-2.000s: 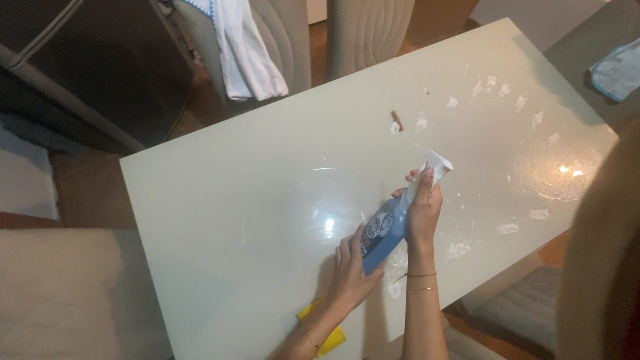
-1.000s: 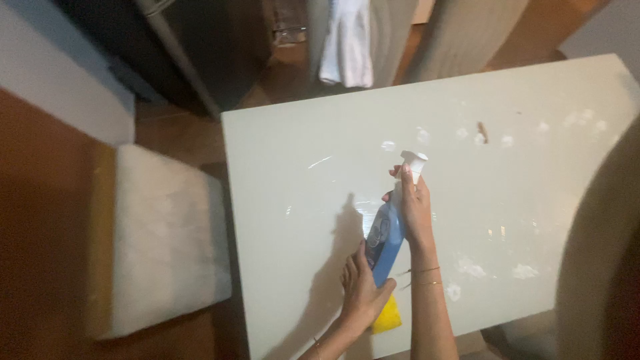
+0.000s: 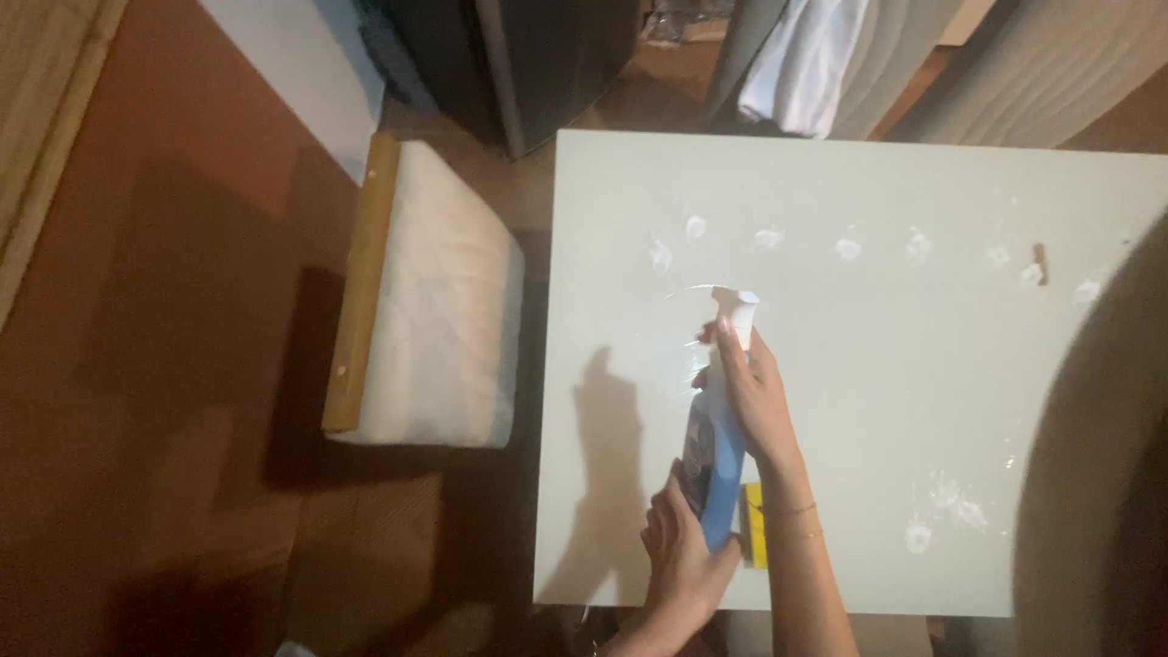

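Note:
A blue spray bottle point(image 3: 725, 465) with a white trigger head is held above a pale glossy table point(image 3: 876, 392). My right hand point(image 3: 753, 392) grips its neck and trigger, while my left hand point(image 3: 684, 547) supports the bottle's lower end. Beside my right forearm lies a yellow cloth or sponge point(image 3: 756, 526), partly hidden by that arm. White foamy spots point(image 3: 847, 248) run in a row along the table's far side, and more foam point(image 3: 954, 502) sits at the near right. A small brown mark or object point(image 3: 1040, 265) is at the right.
Left of the table stands a cushioned seat point(image 3: 438, 310) with a wooden edge. Padded chairs point(image 3: 1077, 73) line the far side, one with a white cloth point(image 3: 808, 68) draped over it. A dark cabinet point(image 3: 547, 64) is at the top, and a dark rounded shape blocks the right edge.
The view has shifted toward the table's left end. Both hands have moved left with the spray bottle. White spots now show along the far left part, where the frame one second ago shows none.

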